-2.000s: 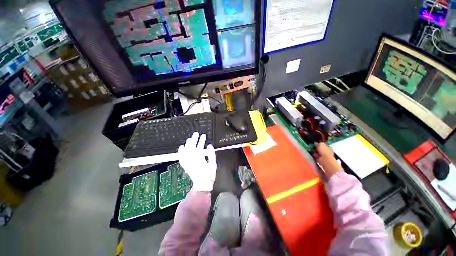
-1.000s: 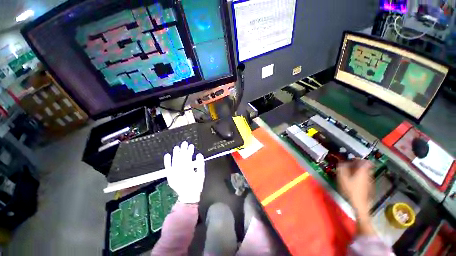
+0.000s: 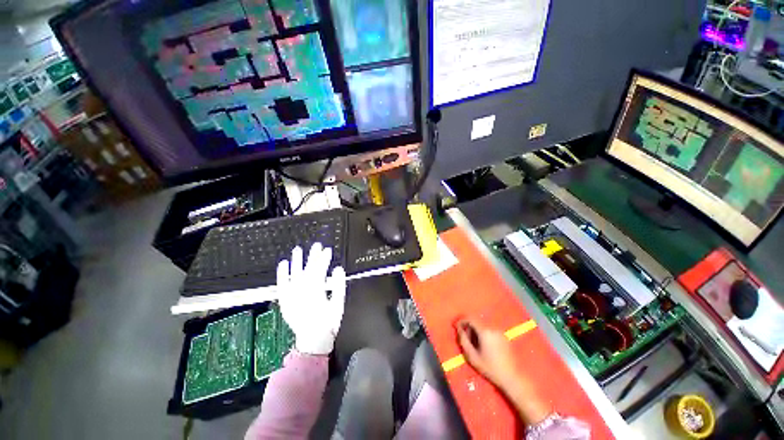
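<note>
A green circuit board (image 3: pixel 593 296) lies component side up on the conveyor at the right. It has long silver heat sinks, dark coils with red windings and a small yellow block. My left hand (image 3: pixel 311 296) wears a white glove and is over the front edge of the black keyboard (image 3: pixel 262 249), fingers spread and empty. My bare right hand (image 3: pixel 483 351) is over the red mat (image 3: pixel 464 292) near its yellow tape line, left of the board and apart from it. Its fingers are loosely bent and a little apart, with nothing visible in them.
A large monitor (image 3: pixel 241 77) stands behind the keyboard, a smaller one (image 3: pixel 701 146) beyond the conveyor. A mouse (image 3: pixel 387 228) sits right of the keyboard. A black tray (image 3: pixel 176 382) with two green boards is below left. A yellow ring-shaped container (image 3: pixel 689 416) is at lower right.
The board has moved along the conveyor towards the lower right. My right hand has left it and come back left over the red mat. My left hand stays by the keyboard.
</note>
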